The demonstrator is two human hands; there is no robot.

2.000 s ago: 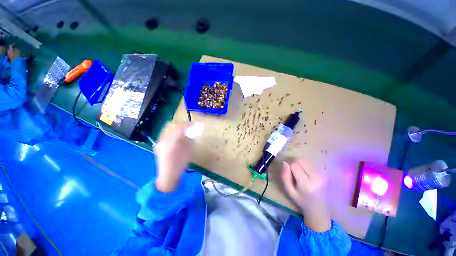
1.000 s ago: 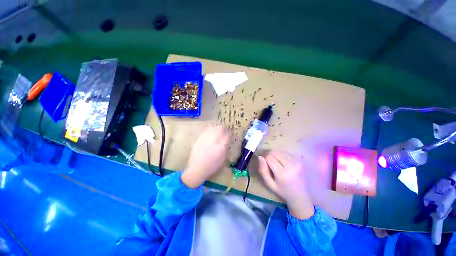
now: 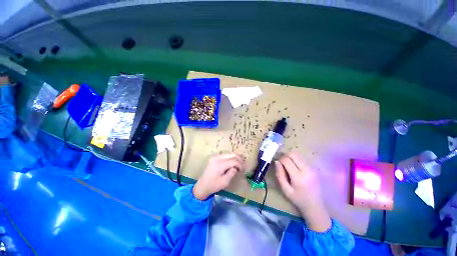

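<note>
The black electric screwdriver [image 3: 269, 149] with a white label band and green end lies tilted on the tan cardboard mat [image 3: 340, 112]. My left hand [image 3: 219, 172] is low over the mat, left of the screwdriver, with curled fingers near the scattered screws [image 3: 244, 129]. My right hand [image 3: 299, 181] rests just right of the screwdriver, with thumb and fingers bent and close together. I cannot tell whether a small part is between the fingertips of either hand. Neither hand grips the screwdriver.
A blue bin [image 3: 199, 102] of copper-gold pieces stands at the mat's back left, beside white paper [image 3: 242, 95]. A plastic-covered black box [image 3: 123, 115] is farther left. A violet lamp [image 3: 418, 167] lights a reddish block [image 3: 373, 184] at right. A person's blue sleeve [image 3: 7, 110] shows far left.
My left hand has moved from the mat's left edge to near the screwdriver. A white piece near it earlier now lies left of the bin's cord. My right hand stays beside the screwdriver. The view has shifted.
</note>
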